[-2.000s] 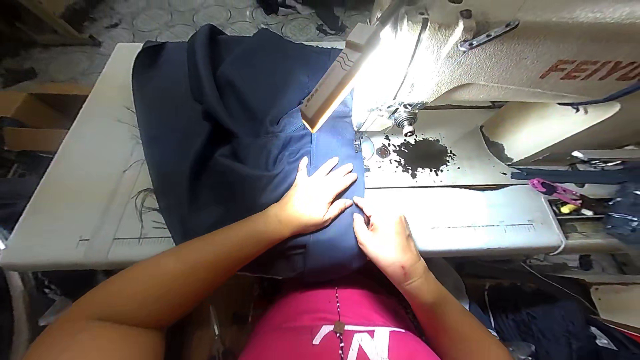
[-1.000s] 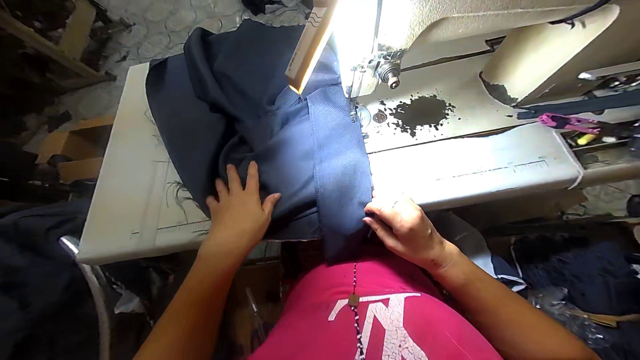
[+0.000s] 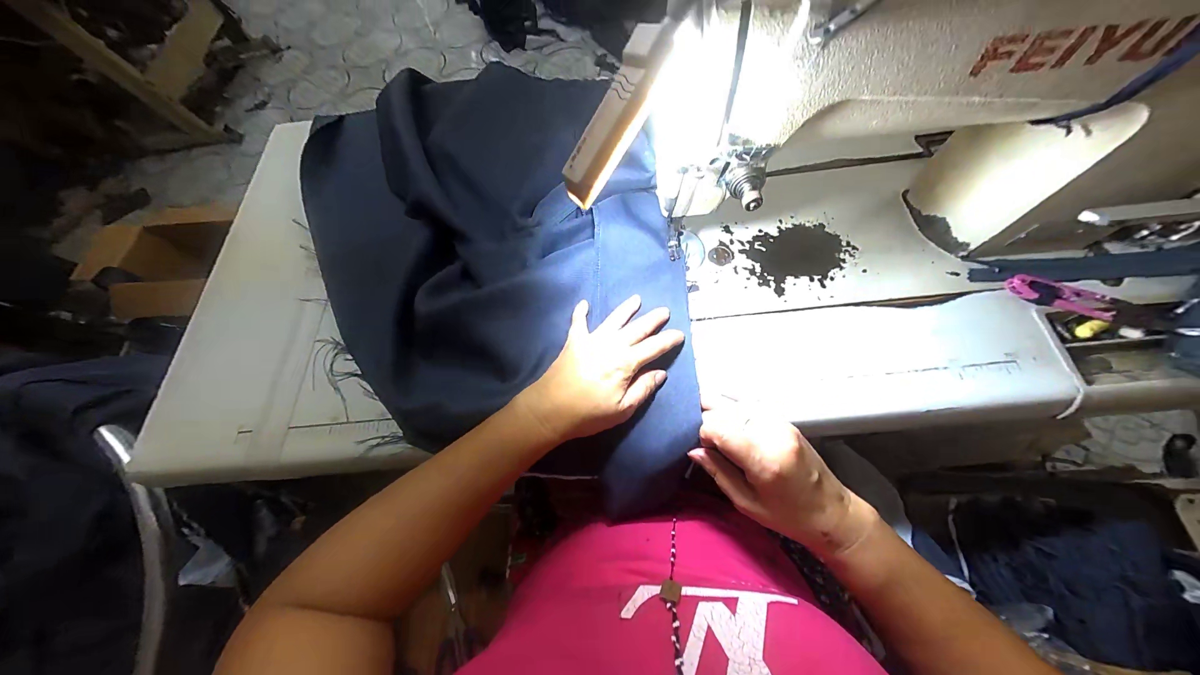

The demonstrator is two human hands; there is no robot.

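Note:
Navy blue fabric [image 3: 487, 281] lies bunched over the left of the sewing table, with a flat, seamed strip along its right edge. My left hand [image 3: 614, 370] rests on that strip with fingers spread, holding nothing. At the strip's right edge near the table front, my right hand [image 3: 764, 459] pinches the fabric between thumb and fingers. The presser foot [image 3: 675, 242] of the industrial sewing machine [image 3: 919, 75] stands beside the strip's right edge, beyond both hands. Glare hides part of the needle area. A lamp bar [image 3: 614, 122] reaches over the cloth.
Loose threads [image 3: 342, 370] lie on the table [image 3: 216, 375] at left. A dark worn patch [image 3: 802, 255] marks the machine bed. Pink-handled snips [image 3: 1059, 295] lie at right near a small tray. A cardboard box [image 3: 155, 262] is on the floor at left.
My left hand has moved right and away from me, from the looser cloth onto the flat strip, since one second ago. My right hand keeps its pinch on the edge. The view has shifted.

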